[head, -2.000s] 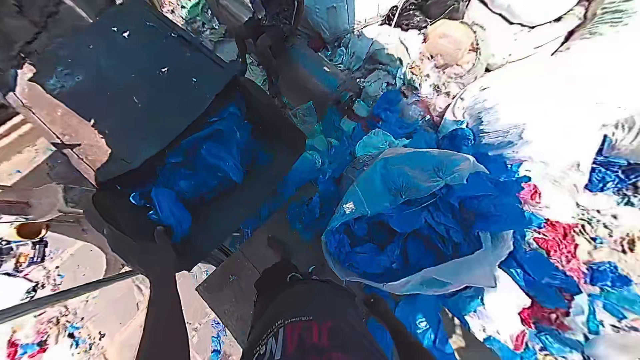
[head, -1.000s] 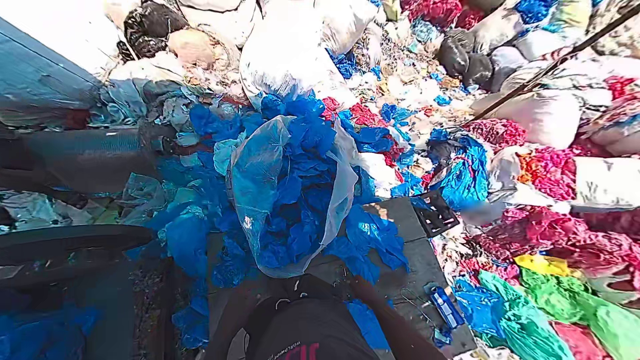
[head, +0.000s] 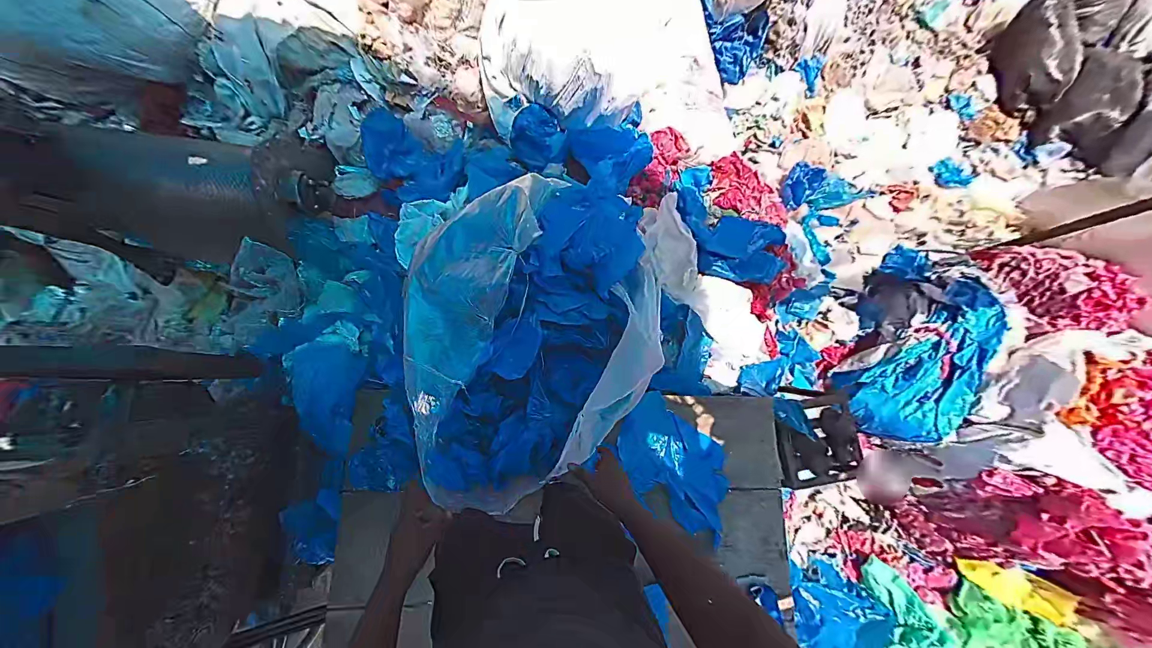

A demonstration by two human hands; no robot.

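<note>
A large clear plastic sack (head: 468,306) stands with its wide mouth towards me, filled with crumpled blue plastic film (head: 576,333). My left hand (head: 421,517) is at the lower left of the sack's rim, its fingers closed on the plastic edge. On the lower right of the rim, my right hand (head: 605,477) grips the sack's edge. More blue film (head: 670,454) lies just right of my right hand, and further pieces (head: 328,378) hang along the sack's left side.
Grey slabs (head: 738,531) lie beneath the sack. A dark cylindrical machine part (head: 135,180) reaches in from the left. Behind is a white sack (head: 603,54). To the right are a black plastic crate (head: 823,441), red film (head: 1017,531) and a blue bundle (head: 936,360).
The view has swung right, away from the dark bin. Two seconds ago my left hand was at that bin's edge; now it is on the clear sack's rim.
</note>
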